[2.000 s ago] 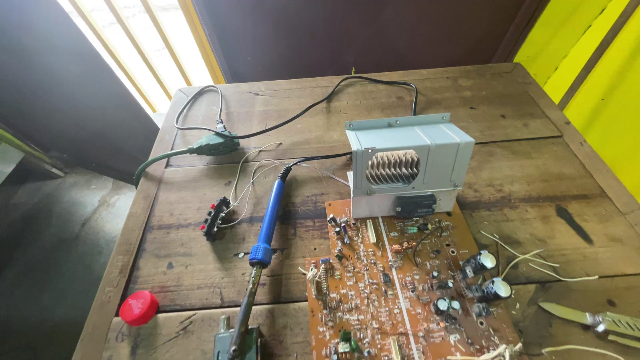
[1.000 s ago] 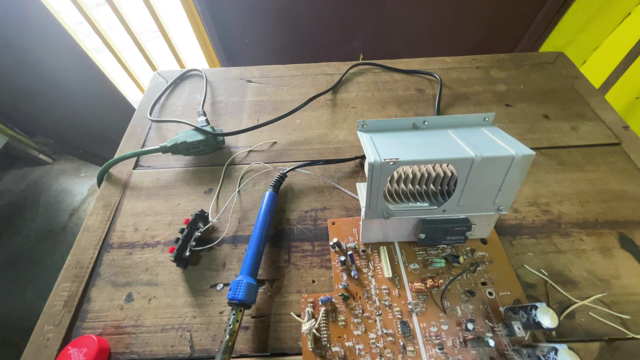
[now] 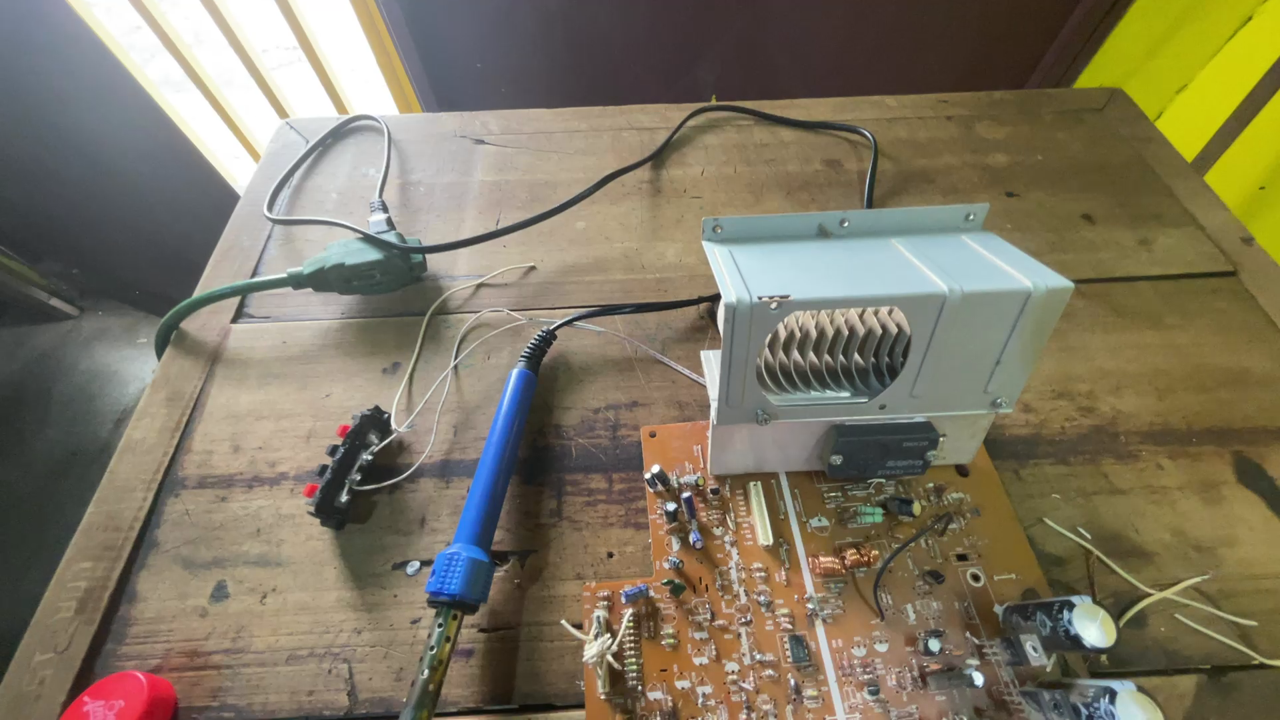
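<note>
Neither of my hands shows. A soldering iron [image 3: 490, 470] with a blue handle lies on the wooden table, its metal barrel pointing toward the near edge; its tip is out of view. To its right is an orange-brown circuit board [image 3: 730, 600] carrying capacitors, coils and resistors. A grey metal heat sink housing [image 3: 960, 330] stands at the board's far end, with fins showing through its opening and a black component [image 3: 880, 450] fixed low on its front. Left of the iron lies a black speaker terminal strip [image 3: 350, 465] with red tabs and thin white wires.
A green extension socket [image 3: 360, 265] at the far left holds a plug, whose black cord [image 3: 600, 185] runs behind the housing. A red cap [image 3: 120, 697] sits at the near left corner. Loose cream wires [image 3: 1150, 580] lie right of the board, and the wooden table [image 3: 560, 370] has plank seams.
The view has moved nearer to the board and housing. The knife-like metal tool at the right in the oldest frame is out of view now.
</note>
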